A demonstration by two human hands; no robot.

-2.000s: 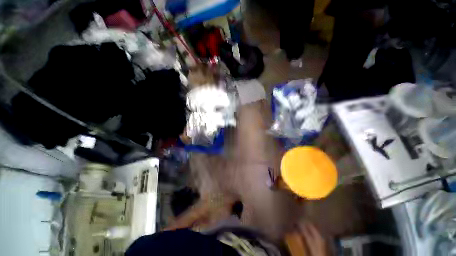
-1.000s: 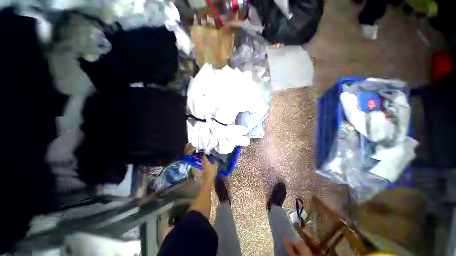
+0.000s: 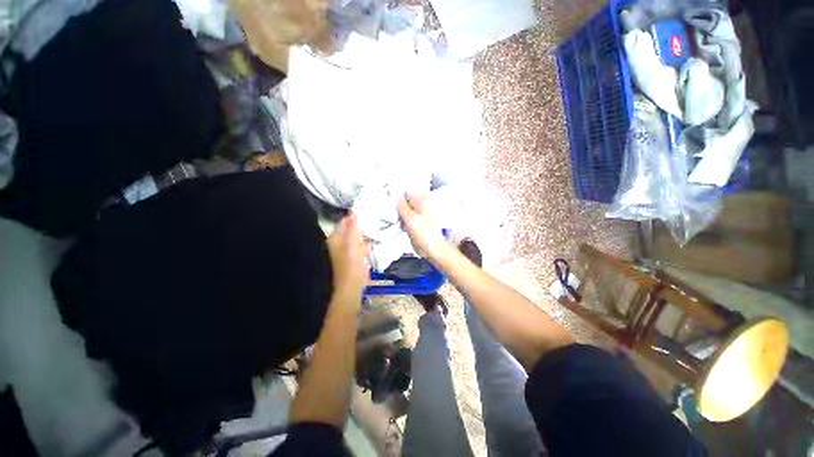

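A heaped pile of white-looking fabric pieces [image 3: 384,116] rises over a blue crate [image 3: 406,286], of which only the near rim shows. The pile is overexposed, so single pieces are hard to tell apart. My left hand [image 3: 348,250] grips the pile's near left edge, beside the black fabric. My right hand [image 3: 419,221] grips white fabric at the near edge, a little to the right. Some fabric lies between my hands. My fingertips are partly lost in the glare and cloth.
Large black fabric piles [image 3: 196,286] lie left of the white heap. A blue basket [image 3: 593,107] with pale pieces, a blue-and-red packet [image 3: 671,45] and a clear plastic bag [image 3: 656,170] stands at the upper right. A wooden stool [image 3: 741,370] is at the lower right.
The view has moved closer to the white pile. My right hand has come up from the bottom edge onto the fabric. My left hand has moved from the crate's edge onto the fabric.
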